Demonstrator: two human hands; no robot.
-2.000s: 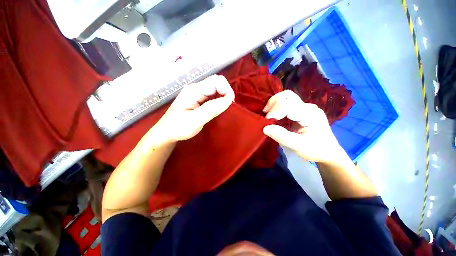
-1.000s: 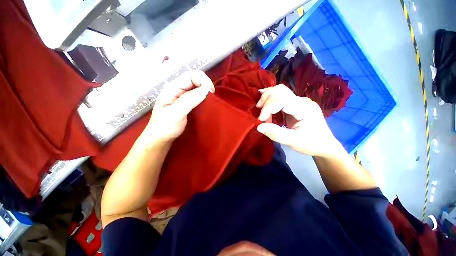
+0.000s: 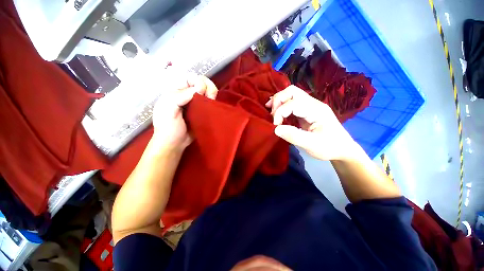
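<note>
A large rust-red cloth (image 3: 212,143) lies over my lap and up to the table's front edge. My left hand (image 3: 178,108) pinches its upper edge near the measuring scale. My right hand (image 3: 305,119) pinches the cloth's edge between thumb and fingers, to the right. The cloth stretches between both hands, with a fold running down from it. The fingertips partly hide the gripped edge. More bunched red cloth (image 3: 257,82) lies behind the hands.
The white sewing machine (image 3: 69,24) stands at upper left on the white table (image 3: 223,39). Another red cloth (image 3: 37,106) hangs over the table at left. A blue bin (image 3: 395,84) at right holds dark red pieces (image 3: 347,92). Yellow-black tape (image 3: 454,84) marks the floor.
My left hand has moved left and now grips the cloth's edge closer to the table. The cloth between my hands is more folded. My right hand has shifted slightly left.
</note>
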